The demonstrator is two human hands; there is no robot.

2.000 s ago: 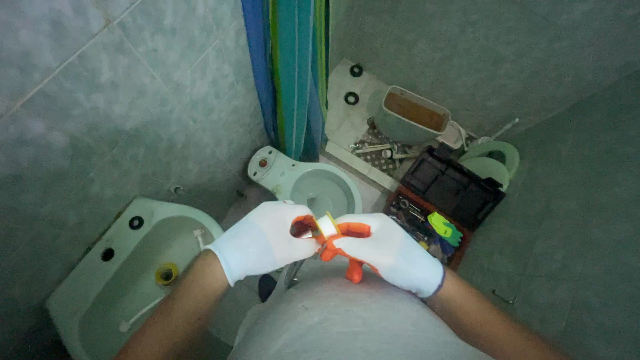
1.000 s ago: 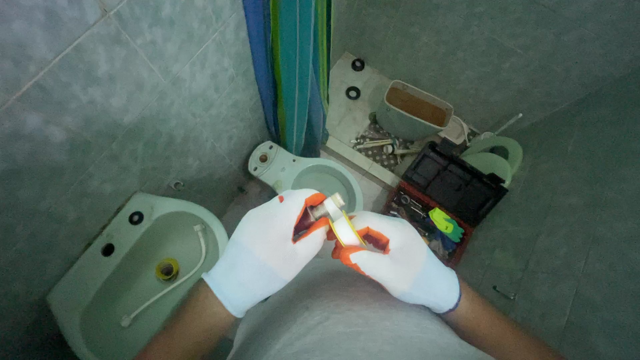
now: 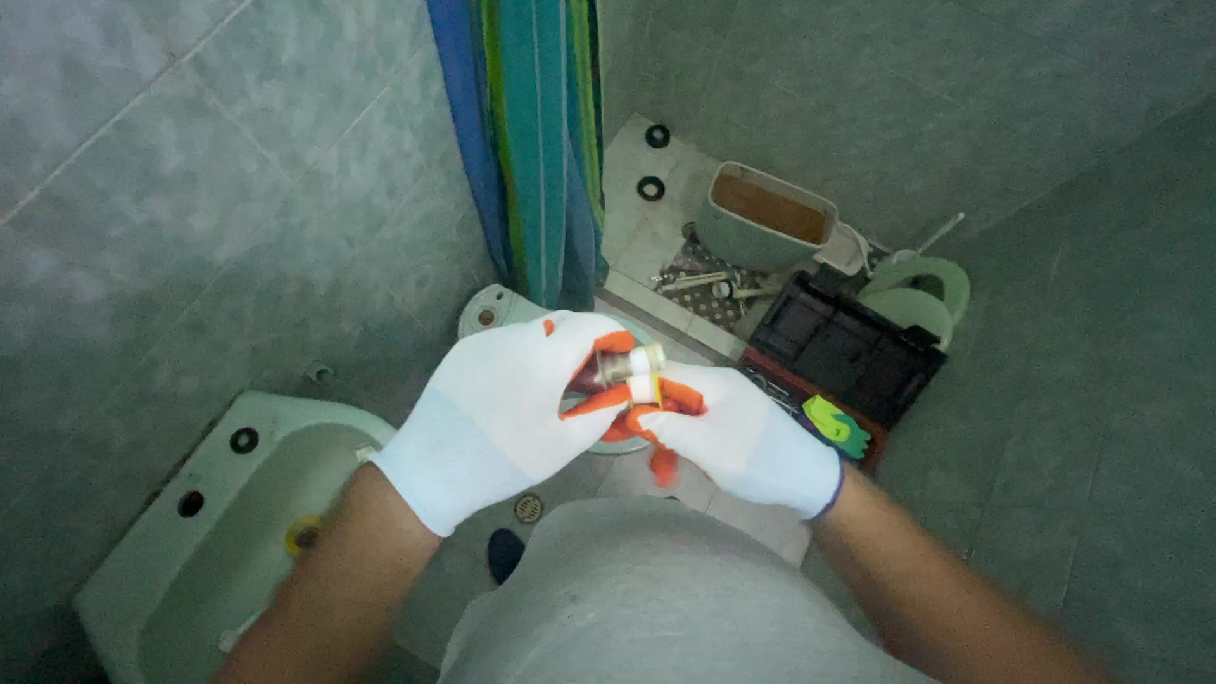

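Observation:
White gloves with orange palms cover both of my hands, which meet in front of my body at mid-view. My left hand (image 3: 518, 408) grips a metal pipe fitting (image 3: 616, 367), its end pointing right, with white tape around its thread. A small roll of white thread seal tape (image 3: 644, 388) with a yellow rim sits just below the fitting, between the fingers of my right hand (image 3: 727, 432). Behind the hands, the toilet bowl (image 3: 635, 332) is partly hidden.
At left is a washbasin (image 3: 313, 418) with a yellow ring at its drain. A toolbox (image 3: 845, 347) stands open at right, holding tools and a green glove (image 3: 836, 427). Beyond it are a toilet cistern (image 3: 765, 223), a toilet seat (image 3: 926, 294) and a striped curtain (image 3: 541, 142).
The fitting, which pointed up and right a second ago, now points more level to the right. The tape roll has moved to just below it. My left forearm now covers more of the basin.

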